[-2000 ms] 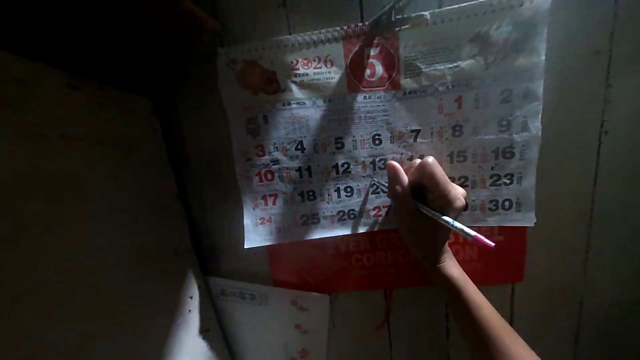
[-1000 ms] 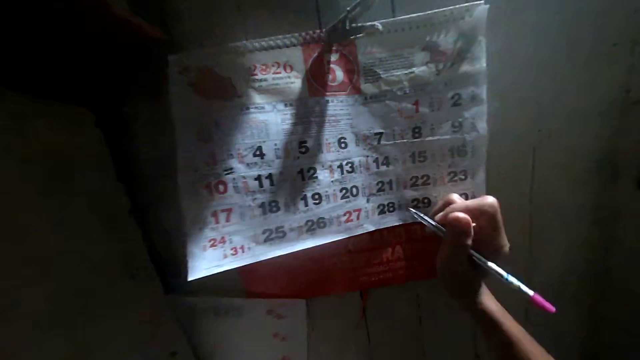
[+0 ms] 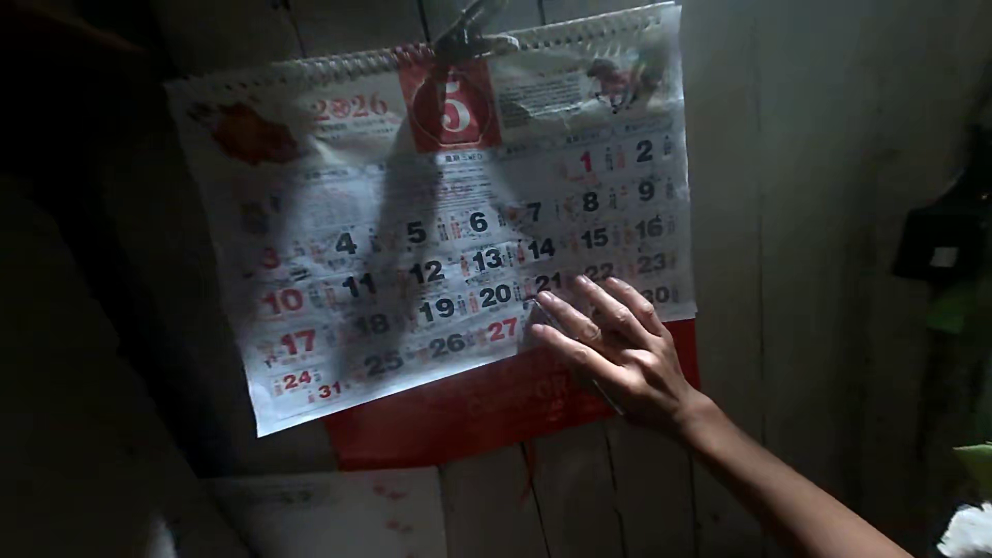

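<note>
A spiral-bound paper wall calendar (image 3: 434,232) hangs a little crooked, its page showing a large 5 and rows of dates. My right hand (image 3: 620,349) lies over the lower right of the page with its fingers spread. A slim pen (image 3: 608,397) shows partly under the palm and between the fingers; most of it is hidden, and how it is held is unclear. Behind the page, a red backing sheet (image 3: 465,415) sticks out below. My left hand is out of view.
At the calendar's top is a dark clip or hook (image 3: 469,35). Pale boards (image 3: 806,232) form the wall. A printed white sheet (image 3: 364,511) is below the calendar. On the right are a black object (image 3: 938,240) and a white flower-like thing (image 3: 969,531).
My right hand was curled around the pen near the bottom rows; now its fingers are spread over the page and the pen is mostly covered. The view has shifted.
</note>
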